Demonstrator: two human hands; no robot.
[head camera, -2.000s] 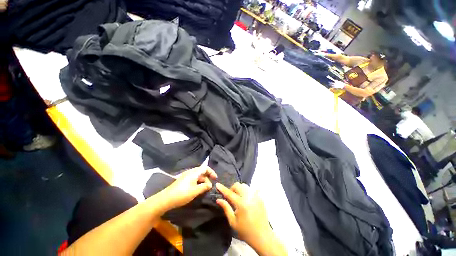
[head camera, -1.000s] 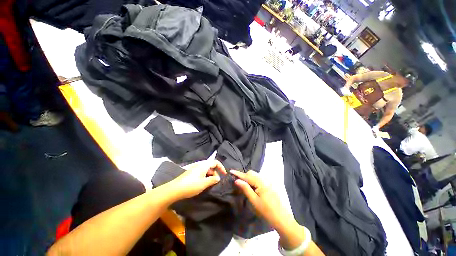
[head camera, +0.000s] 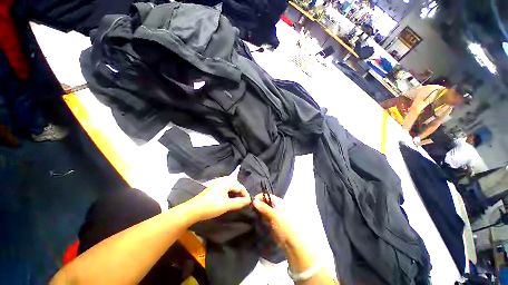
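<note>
A charcoal jacket (head camera: 250, 119) lies bunched in a long heap, with small white labels (head camera: 199, 85) and a smoother grey patch on its far left part. My left hand (head camera: 223, 197) pinches an edge of the dark cloth near the table's front edge. My right hand (head camera: 276, 214) is close beside it, its fingertips almost touching the left ones. A small dark tool, apparently thread snips (head camera: 267, 196), shows past the right fingers. The exact edge between the fingertips is too small to make out.
More charcoal cloth (head camera: 367, 206) spreads to the right. A navy-black ribbed pile (head camera: 250, 16) lies at the far end. The white table (head camera: 356, 117) has a yellow edge. A person in an apron (head camera: 426, 108) leans at the opposite side, near dark flat pieces (head camera: 434, 195).
My right hand has turned and drawn in beside the left, and the dark tool now shows above its fingers. The heap lies unchanged. The person opposite has bent lower over the table.
</note>
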